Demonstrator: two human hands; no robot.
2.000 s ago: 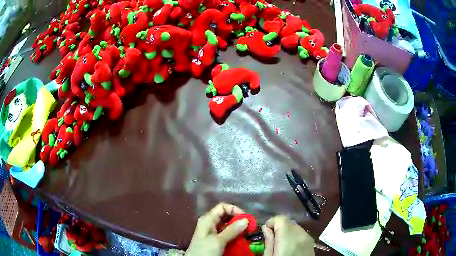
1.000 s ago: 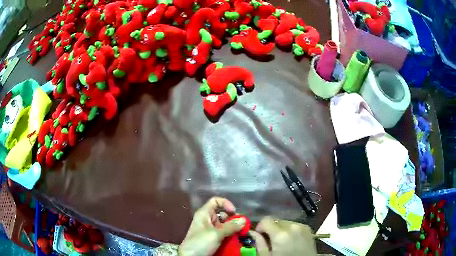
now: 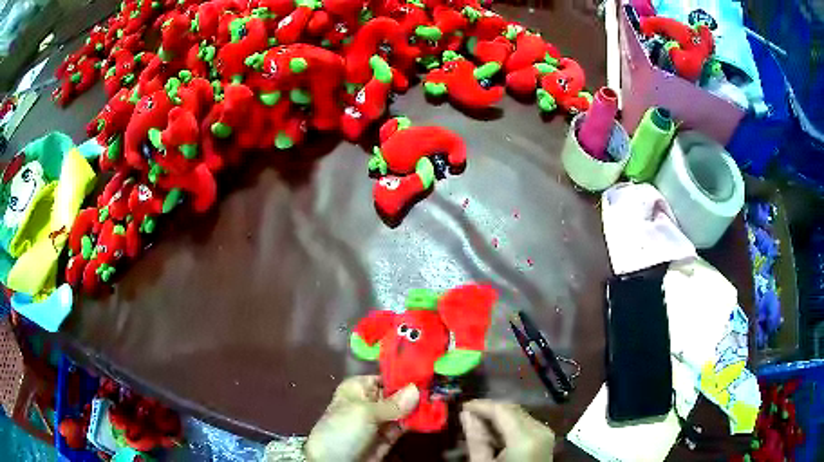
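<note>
A red plush pepper toy (image 3: 411,356) with green tips and two small eyes is held up over the table's near edge. My left hand (image 3: 357,420) pinches its lower left side between thumb and fingers. My right hand (image 3: 506,433) is just right of the toy's lower end, fingertips pinched together; whether it holds a thread or needle is too fine to see. Both hands are partly cut off by the bottom edge. Black thread snips (image 3: 542,356) lie on the brown table (image 3: 271,298) right of the toy.
A large pile of red toys (image 3: 235,99) fills the upper left; one toy (image 3: 416,162) lies apart. At right are a black phone (image 3: 639,347), fabric scraps (image 3: 646,226), a pink cone (image 3: 597,126), a green cone (image 3: 649,144), tape rolls (image 3: 700,185) and a pink box (image 3: 669,99).
The toy has been raised and turned, so its face and green tips now show above my hands. My right hand has moved off the toy's body to its right side.
</note>
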